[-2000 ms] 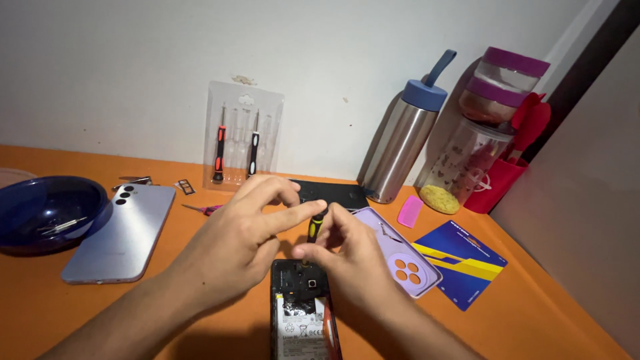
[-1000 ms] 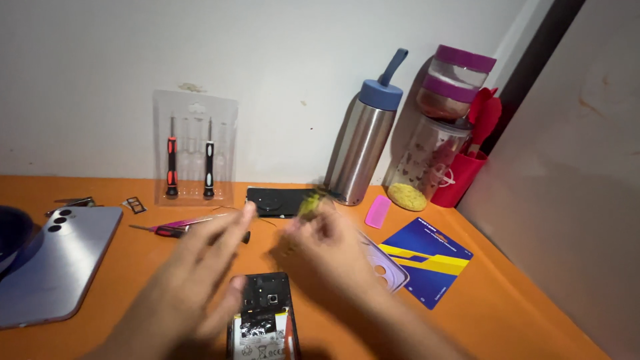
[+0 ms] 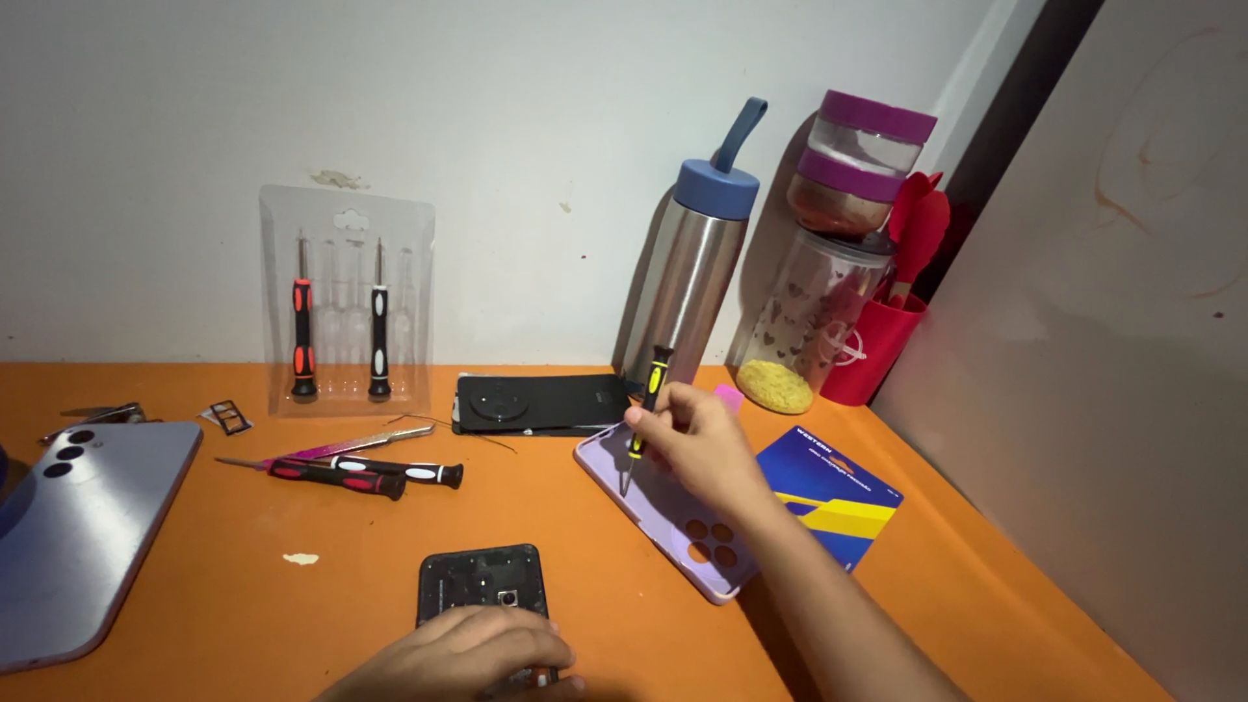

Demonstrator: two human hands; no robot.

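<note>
My right hand (image 3: 697, 439) grips a yellow-and-black precision screwdriver (image 3: 651, 400), its tip pointing down at the inside of a lilac phone case (image 3: 673, 522). Whether the tip touches the case I cannot tell. Over the lower part of an opened black phone (image 3: 478, 575) lies my left hand (image 3: 487, 648), hiding most of it; the upper end with its camera shows. Two more precision screwdrivers, one red and black (image 3: 336, 478), one white and black (image 3: 409, 471), lie beside pink-and-silver tweezers (image 3: 361, 444) on the orange surface.
A silver phone (image 3: 97, 546) lies at left, near a SIM tray (image 3: 230, 417). Against the wall stand a plastic blister pack (image 3: 346, 302) with two screwdrivers, a steel bottle (image 3: 687, 273), stacked jars (image 3: 809, 312) and a red holder (image 3: 873, 351). A black phone cover (image 3: 575, 403) and blue card (image 3: 829, 497) lie nearby.
My right hand has moved with the yellow screwdriver from above the black phone to over the lilac case. My left hand has come down onto the phone. The view has shifted.
</note>
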